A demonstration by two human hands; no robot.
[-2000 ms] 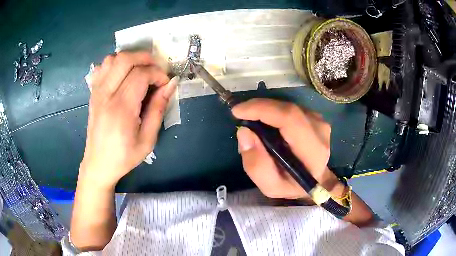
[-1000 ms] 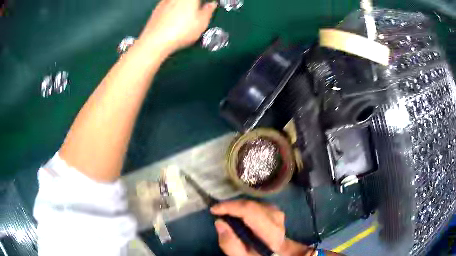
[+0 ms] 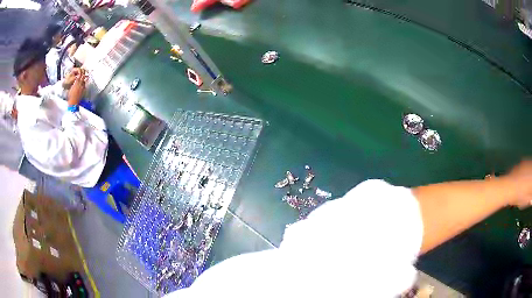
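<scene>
My left hand (image 3: 521,181) is blurred and cut off at the right edge, at the end of my outstretched arm; its fingers and anything in them are hidden. Two silvery round modules (image 3: 413,123) lie side by side on the dark-green mat (image 3: 350,75), left of and beyond the hand. Another round module (image 3: 270,57) lies farther off, and one (image 3: 524,237) lies at the right edge below the hand. A loose heap of small dark and silvery parts (image 3: 300,195) lies left of my sleeve. My right hand and the soldering iron are out of the picture.
A clear blister tray (image 3: 248,131) with small parts stands at centre left. A small greenish box (image 3: 144,126) is beyond it. A metal bar (image 3: 189,43) crosses the far bench. A coworker in a white coat (image 3: 55,137) sits at left. Cream tape (image 3: 437,286) shows at the bottom.
The view has swung left, bringing the blister tray and coworker in. My left hand has moved to the right edge. My right hand, the iron and the tub have left the picture.
</scene>
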